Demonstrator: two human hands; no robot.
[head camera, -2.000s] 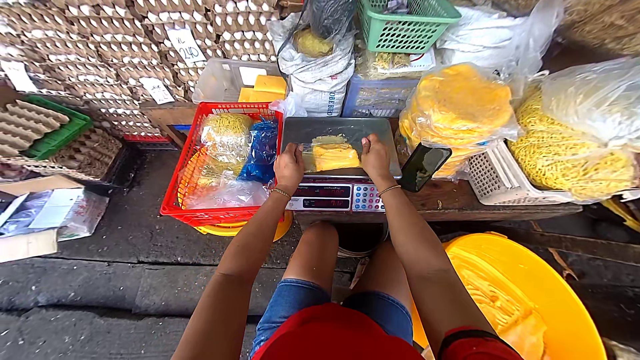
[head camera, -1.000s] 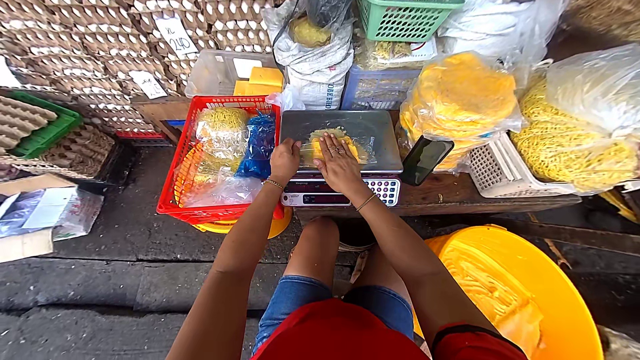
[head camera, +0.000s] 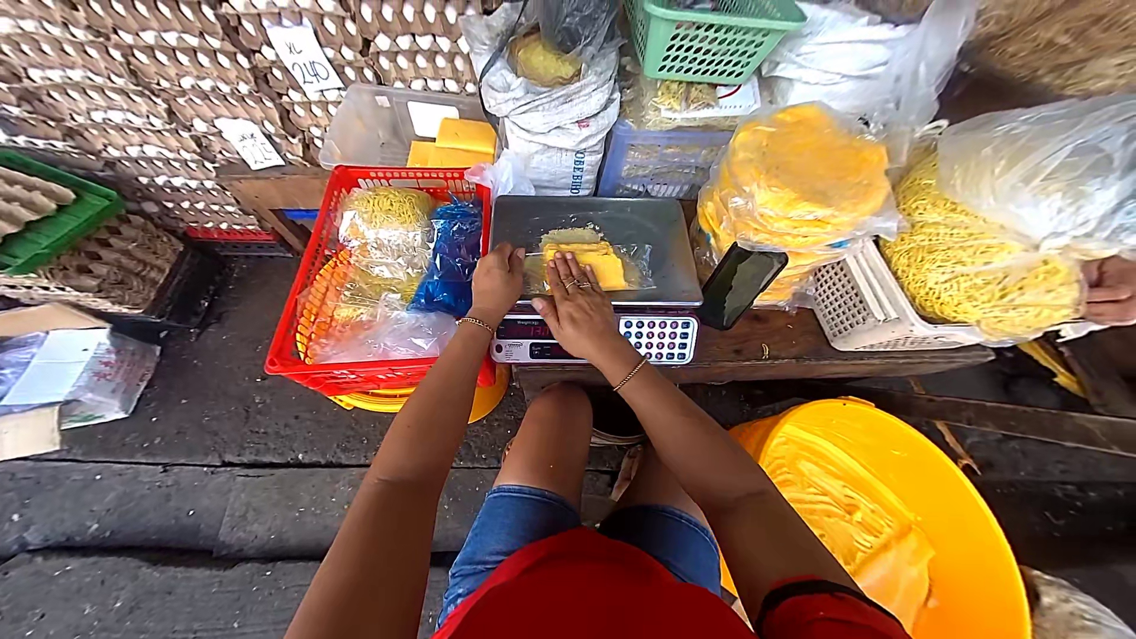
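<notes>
A stack of yellow dough wrappers (head camera: 605, 264) in a clear plastic bag lies on the metal pan of a digital scale (head camera: 652, 222). My right hand (head camera: 575, 302) rests palm down on the wrappers' near left part, fingers extended. At the pan's left edge, my left hand (head camera: 499, 280) has its fingers curled by the bag's edge; whether it pinches the plastic is hard to see. Left of the scale stands a red plastic basket (head camera: 282, 333) holding bagged noodles (head camera: 386, 217) and a blue plastic bundle (head camera: 451, 253). A dark phone (head camera: 741, 282) leans at the scale's right side.
Bagged yellow wrappers (head camera: 799, 186) and a white basket (head camera: 856, 297) with bagged noodles (head camera: 963, 257) are at right, where another person's hand (head camera: 1109, 291) touches the noodle bag. A yellow tub (head camera: 958, 515) stands low right. Egg trays (head camera: 160, 106) are stacked behind.
Two seconds ago both hands were at the two sides of the wrappers; now my right hand lies flat on them and my left is at the pan's left edge. Another person's hand has appeared at right.
</notes>
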